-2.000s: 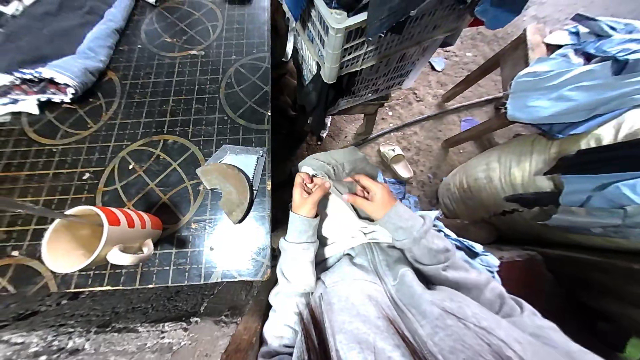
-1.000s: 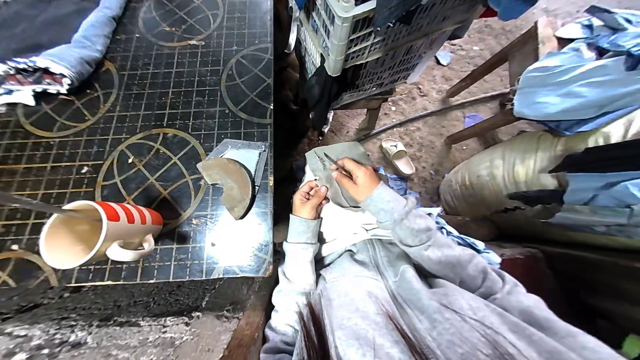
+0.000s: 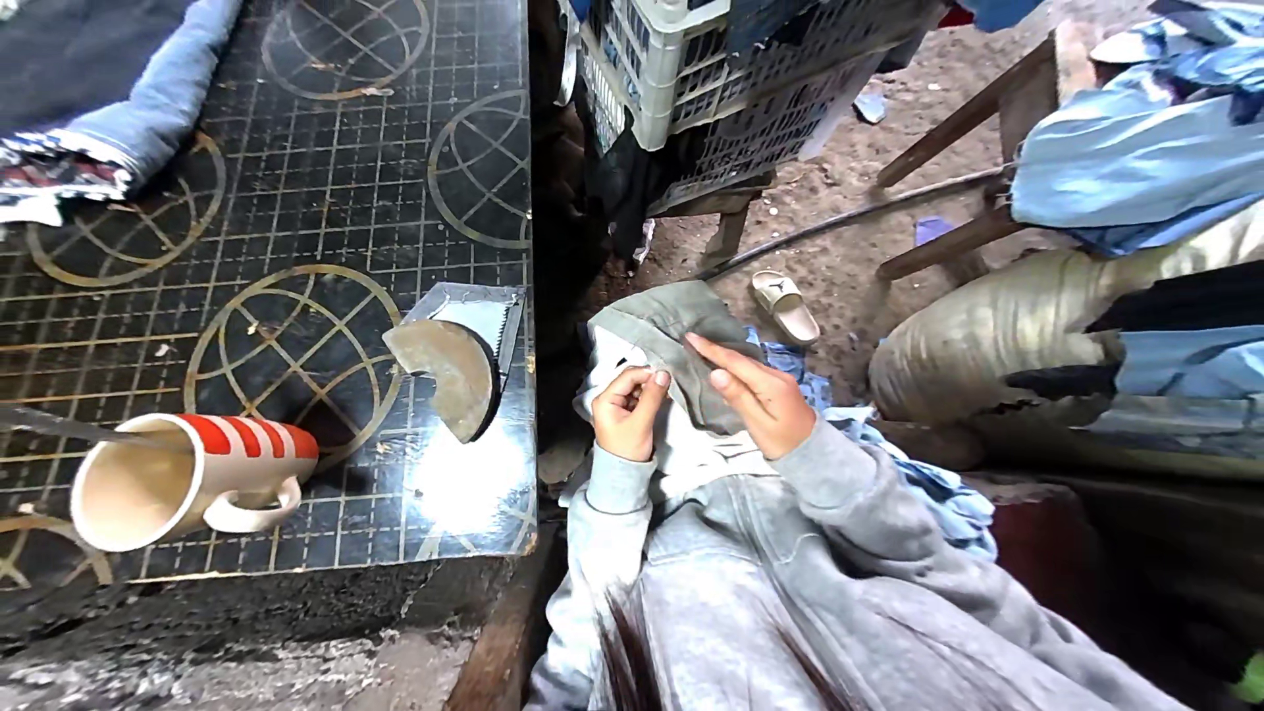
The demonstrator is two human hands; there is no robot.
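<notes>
A piece of grey-green cloth (image 3: 681, 316) with a white part lies over my lap, folded and creased. My left hand (image 3: 630, 410) is closed at the cloth's left side, thumb and forefinger pinched together; whether they grip a bit of cloth or something tiny is too small to tell. Over the right side of the cloth rests my right hand (image 3: 755, 395), its forefinger stretched out toward the upper left and thumb close beside it. Any small thing between those fingers cannot be made out.
On the black gridded table (image 3: 326, 178) at left lie a striped mug (image 3: 247, 444) on its side, a curved flat piece (image 3: 449, 370), a clear plastic piece (image 3: 494, 306) and denim (image 3: 178, 89). Beyond my lap stand a plastic crate (image 3: 681, 89), a sandal (image 3: 785, 306) and a wooden stool (image 3: 987, 109) holding blue cloth.
A second ago my right hand held a small dark tool, perhaps snips, over the cloth; it is not visible now. My right forefinger is now stretched out over the cloth.
</notes>
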